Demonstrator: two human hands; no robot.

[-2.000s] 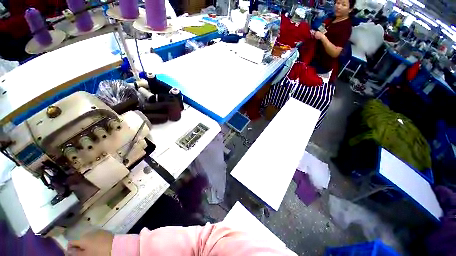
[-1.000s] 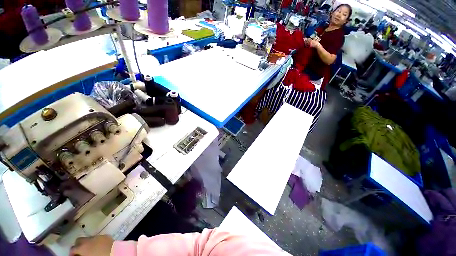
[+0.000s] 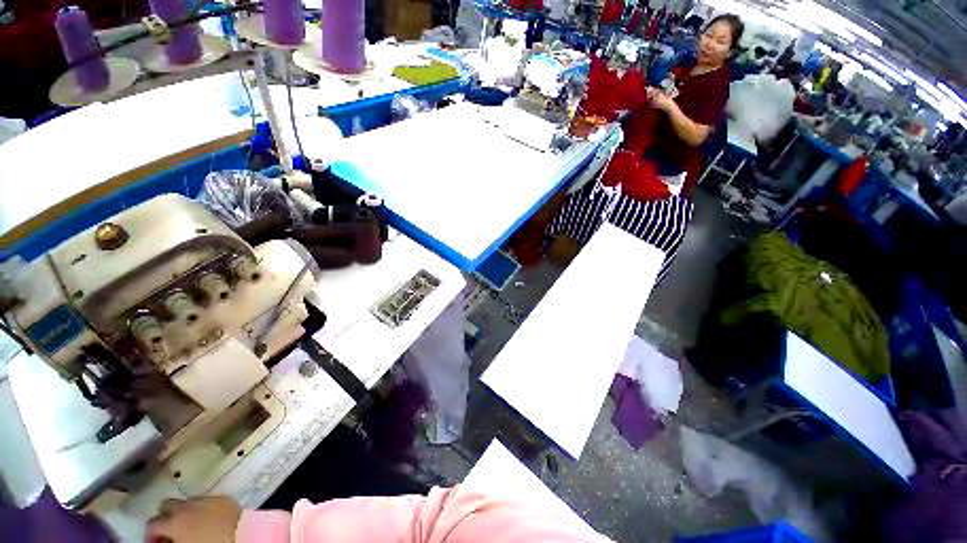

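Note:
The cream overlock machine (image 3: 159,297) stands on the white table at the left, with four round knobs on its front. Its dark presser foot area (image 3: 115,408) is at the left end of the head. A purple garment piece (image 3: 48,522) shows at the lower left corner, cut off by the edge. My right hand (image 3: 195,521) lies at the table's front edge beside the purple piece, below the machine. Its fingers are cut off by the bottom edge, so its grip is hidden. My left hand is not in view.
Purple thread cones (image 3: 343,37) stand behind the machine. Dark spools (image 3: 355,235) and a clear plastic bag (image 3: 242,194) lie behind its head. A white bench (image 3: 578,334) stands to the right. A person (image 3: 689,106) holding red fabric sits beyond it. Cloth scraps (image 3: 636,412) lie on the floor.
The view has shifted slightly. My right hand has stayed at the table's front edge, with little visible movement. Less of the purple piece shows beside it than two seconds ago.

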